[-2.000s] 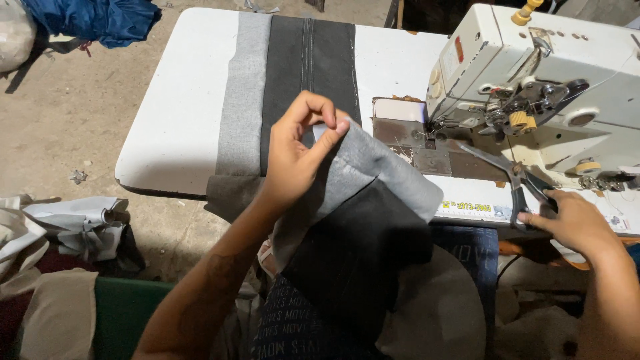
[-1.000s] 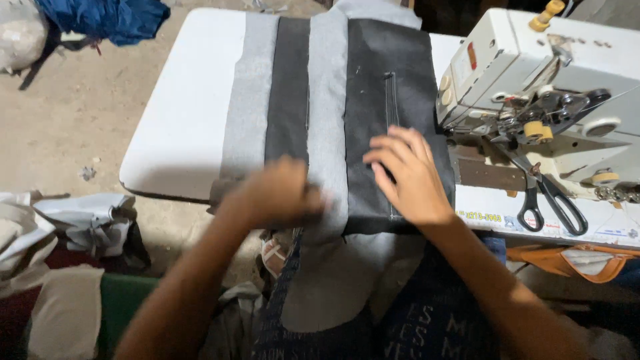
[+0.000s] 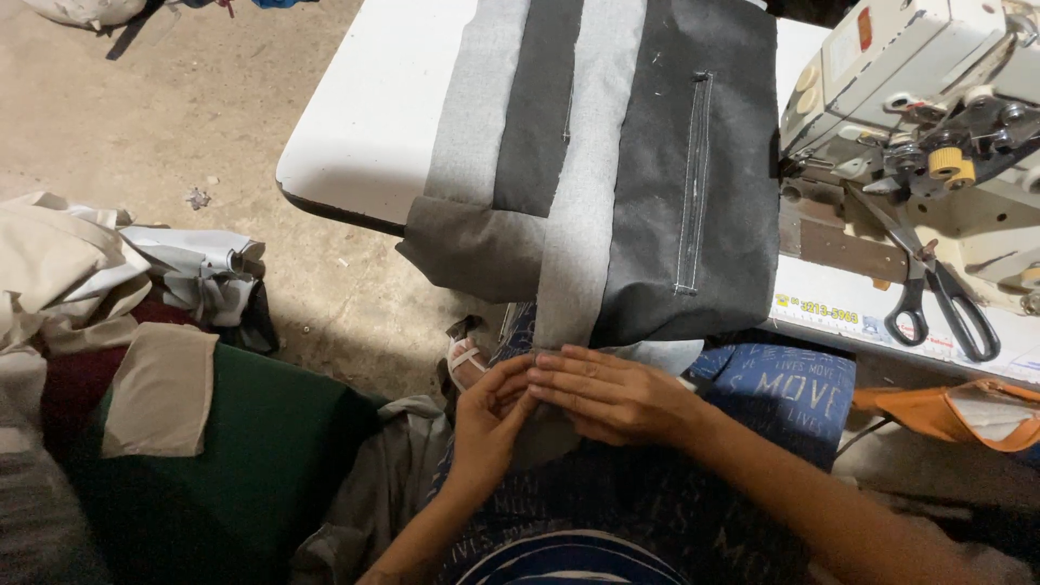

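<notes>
A black fabric panel (image 3: 658, 195) with a stitched slit like a zipper opening (image 3: 695, 187) and a light grey fabric band (image 3: 589, 179) along its left side lies over the table's front edge. My left hand (image 3: 496, 406) and my right hand (image 3: 621, 394) meet at the band's lower end, over my lap, with fingertips pinching the fabric edge. Left of it lies a second dark panel (image 3: 536, 122) with a grey border (image 3: 467, 122); its lower edge is folded. Black-handled scissors (image 3: 926, 260) rest beside the sewing machine (image 3: 902, 89).
The white table (image 3: 366, 122) carries the machine at right. An orange cloth item (image 3: 967, 414) hangs below its edge. At left are heaped fabric scraps (image 3: 73, 268), a beige piece (image 3: 162, 390) and a dark green surface (image 3: 244, 431).
The scissors have left my right hand and lie on the table. The black panel was unfolded and laid out. Both hands have come together at the grey band's lower end.
</notes>
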